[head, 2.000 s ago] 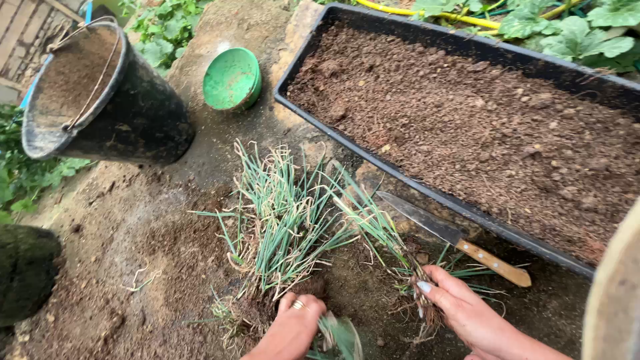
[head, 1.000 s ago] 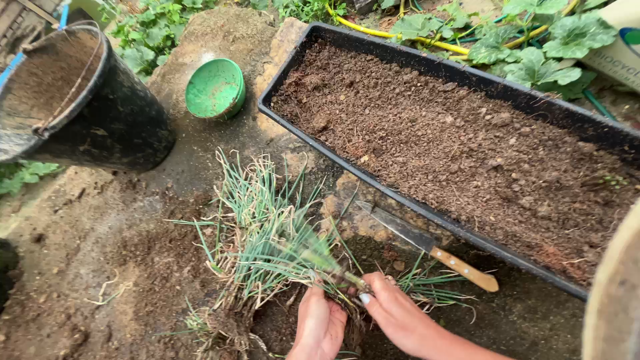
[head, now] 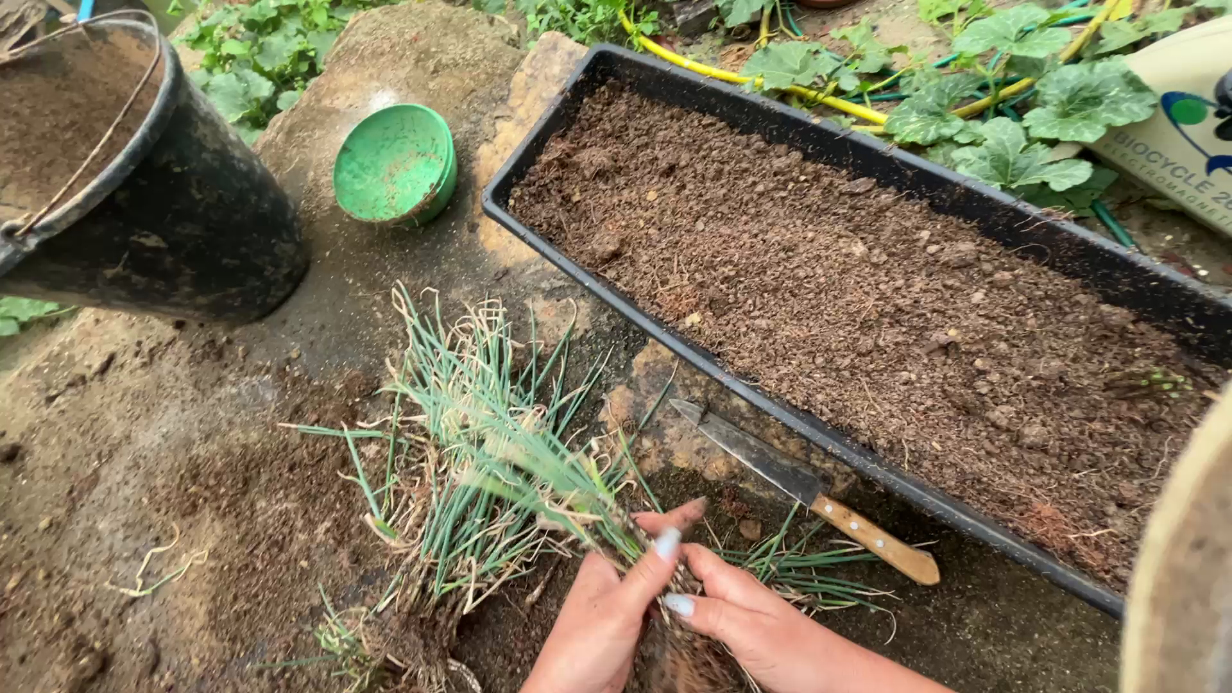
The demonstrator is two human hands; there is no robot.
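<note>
My left hand (head: pixel 604 616) and my right hand (head: pixel 746 606) are side by side, both closed around one bunch of green onion-like plants (head: pixel 568 481) near its base. Brown roots hang below the fingers. Behind the held bunch lies a heap of similar plants (head: pixel 452 385) with some dry, curled tips. A few more green stems (head: pixel 818 568) lie right of my right hand. A knife with a wooden handle (head: pixel 871 539) rests on the ground between those stems and a long black planter (head: pixel 770 395) filled with soil.
A green bowl (head: pixel 395 164) sits on the stony ground behind the heap. At the far left stands a black bucket (head: pixel 192 212) of soil with a wire handle. A yellow hose (head: pixel 712 69), leafy plants (head: pixel 1011 154) and a printed bag (head: pixel 1174 125) are behind the planter. A pale rim (head: pixel 1179 568) shows at right.
Two seconds ago my hands were apart, the right one holding a bunch of plants. They have come together on a bunch, which now points up and left over the heap.
</note>
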